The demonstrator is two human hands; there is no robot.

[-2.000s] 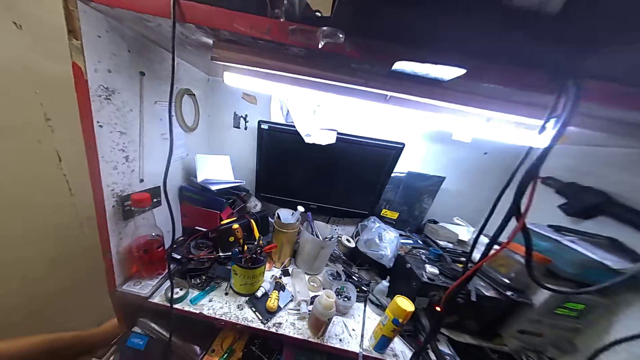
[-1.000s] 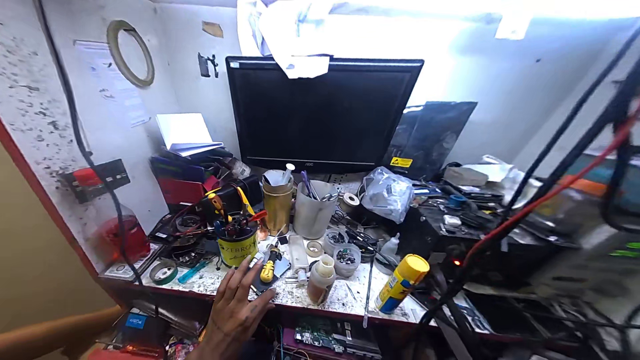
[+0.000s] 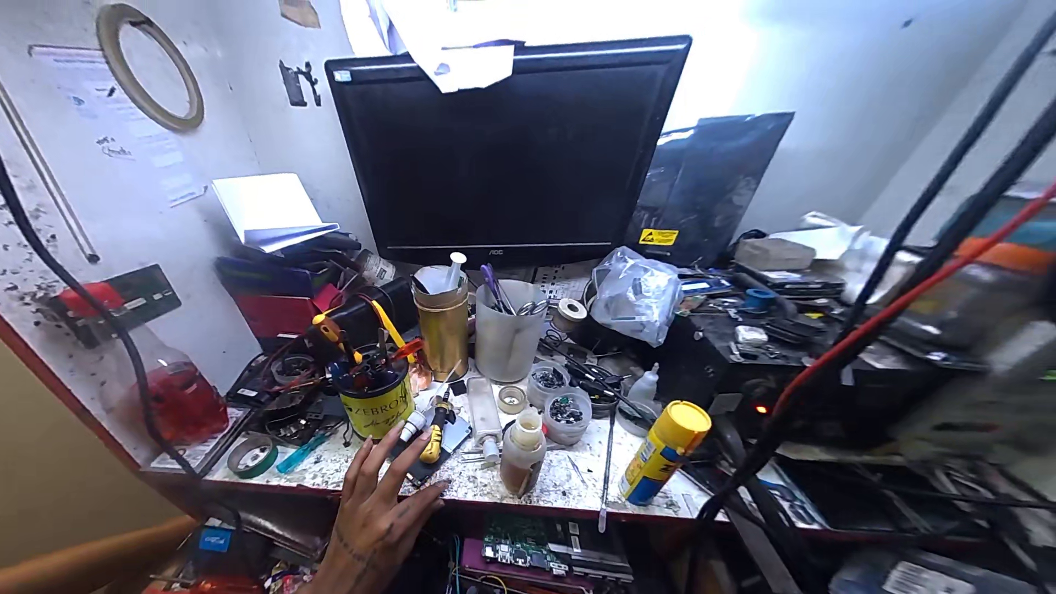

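Observation:
My left hand [image 3: 375, 524] is at the front edge of the worktop [image 3: 569, 487], back up, fingers spread. Its fingertips are at a small white-capped item [image 3: 412, 425] and a flat dark device [image 3: 441, 454]; contact is unclear. A yellow-and-black screwdriver [image 3: 437, 429] lies on that device. Behind the hand stands a yellow pot of tools [image 3: 378, 408]. To its right are a clear squeeze bottle [image 3: 487, 412], an uncapped bottle of brownish liquid [image 3: 523, 458], small tubs of parts [image 3: 568, 412] and a yellow spray can [image 3: 664, 450]. My right hand is not in view.
A black monitor [image 3: 511, 157] stands at the back. Cables [image 3: 924, 297] hang across the right side. A circuit board [image 3: 524, 544] lies below the worktop. A red-liquid bottle [image 3: 181, 400] is at left. A bare forearm [image 3: 99, 557] enters lower left; whose is unclear.
My left hand, absent from the oldest frame, has come in from below and reached the worktop's front edge. The view has moved closer to the worktop.

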